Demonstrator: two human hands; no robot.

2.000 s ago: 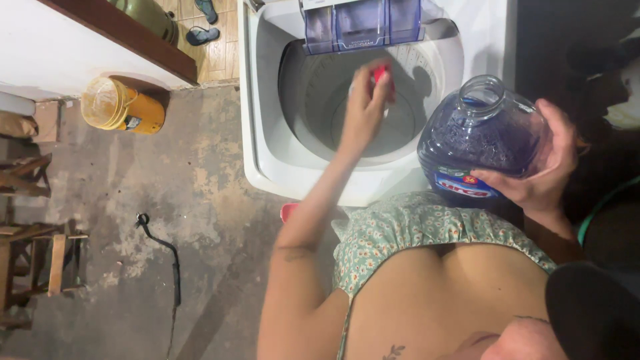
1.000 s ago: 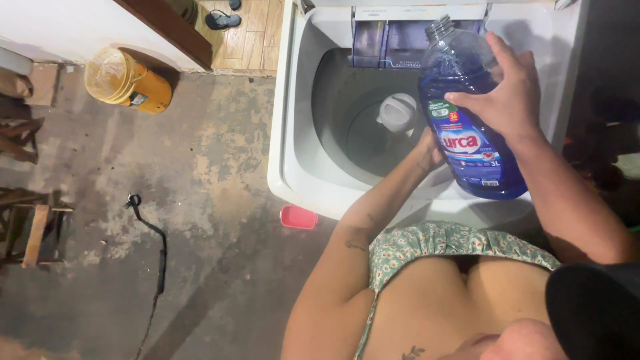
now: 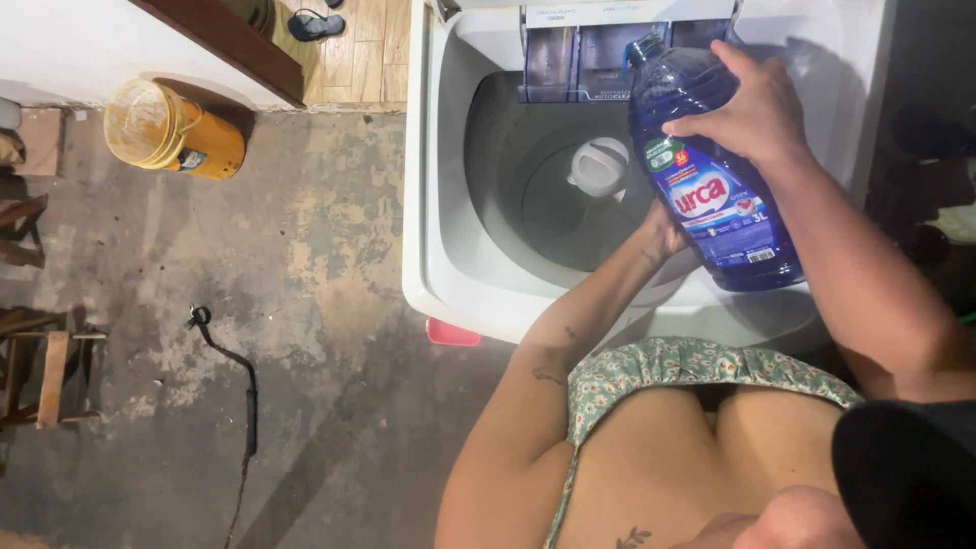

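A large blue Urca liquid laundry detergent bottle (image 3: 724,206) is tilted with its uncapped neck toward the upper left, over the dispenser drawer (image 3: 602,57) of a top-loading washing machine (image 3: 431,229). My right hand (image 3: 751,110) grips the bottle's upper part, thumb across its front. Under its lower left side, my left hand (image 3: 669,229) supports the bottle; the fingers are hidden behind it. Inside the drum, below the dispenser, stands the pale agitator (image 3: 601,168). Whether liquid is flowing from the neck cannot be made out.
A red plastic tray or container (image 3: 453,332) lies by the machine's lower left edge. On the concrete floor are a yellow bucket (image 3: 217,145) on its side, a black cable or strap (image 3: 250,412) and wooden furniture (image 3: 53,377). A flip-flop (image 3: 316,27) lies on the tiles beyond.
My left hand, over the drum with something red two seconds ago, has moved under the bottle. My right hand has shifted from the bottle's side to its upper part, and the bottle now tilts over the dispenser.
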